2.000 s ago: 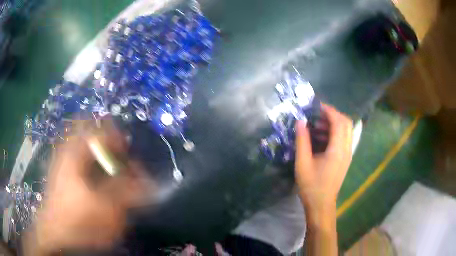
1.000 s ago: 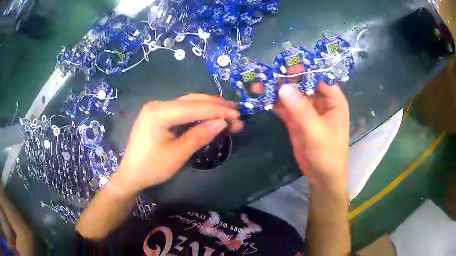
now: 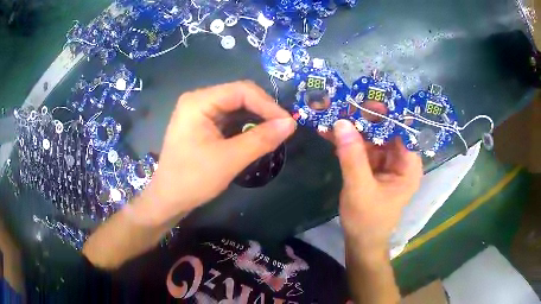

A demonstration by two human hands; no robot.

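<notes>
My right hand [image 3: 376,172] holds a joined strip of three blue ring circuit boards [image 3: 379,110] from below, thumb on its near edge. A small pale digit display [image 3: 376,94] with yellow-green marks shows on each board. White cables [image 3: 391,119] run across the strip and loop out at its right end to a small disc [image 3: 488,141]. My left hand [image 3: 237,133] pinches a short red lead [image 3: 298,116] at its fingertips, at the strip's left board. A black round unit [image 3: 261,172] lies below my left hand, partly hidden by it.
Tangled blue boards [image 3: 166,21] lie along the far side of the dark table [image 3: 201,68]. Dense rows of boards [image 3: 59,166] lie at the left, with looser boards [image 3: 107,133] beside them. A green floor with a yellow line [image 3: 468,205] shows at the right. Part of another arm shows at the lower left edge.
The strip has shifted right and slightly nearer in the picture, with its right end lower. My left fingertips have closed in on its left board. The display digits remain visible.
</notes>
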